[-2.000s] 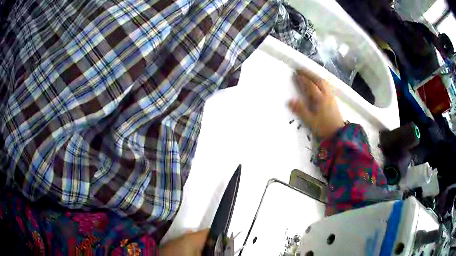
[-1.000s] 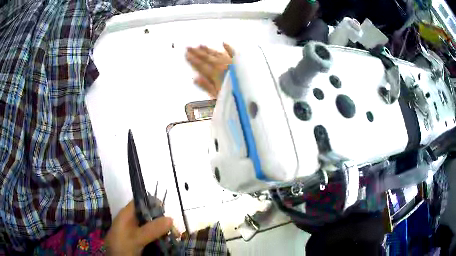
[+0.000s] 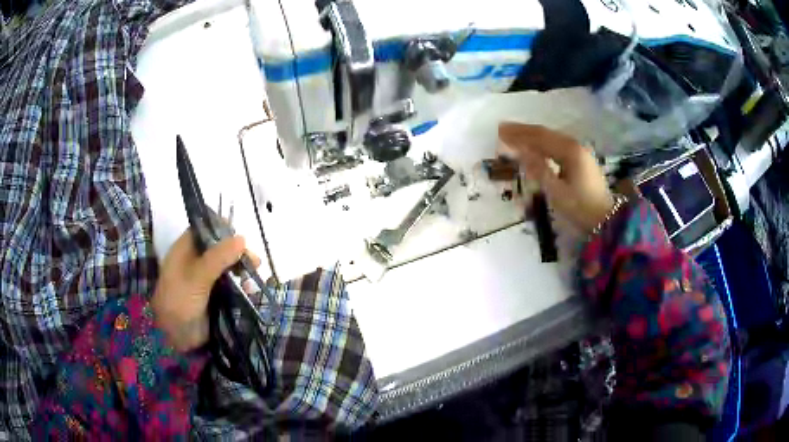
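Note:
My left hand (image 3: 203,272) holds black shears (image 3: 192,186) around the pivot, blades pointing up and handle loops hanging below. Slim silvery points, perhaps snips, stick out beside the blades. My right hand (image 3: 558,177) is blurred over the right of the machine bed, fingers loosely bent and apart, with nothing seen in it. A plaid garment (image 3: 73,216) hangs along the left side, and a plaid part (image 3: 316,345) lies below the left hand at the front edge. The white sewing machine (image 3: 303,95) stands over the bed; its needle area is not clear.
A jointed metal guide (image 3: 415,216) lies on the bed by the foot. A dark strip (image 3: 545,229) and a small brown patch (image 3: 502,168) are near my right hand. An open box (image 3: 683,203) stands at the right. Clear plastic (image 3: 666,91) lies behind it. A ruler strip (image 3: 484,350) runs along the front edge.
My right hand has moved from the bed behind the machine head to its right side. My left hand still holds the shears. The view has shifted towards the machine's right.

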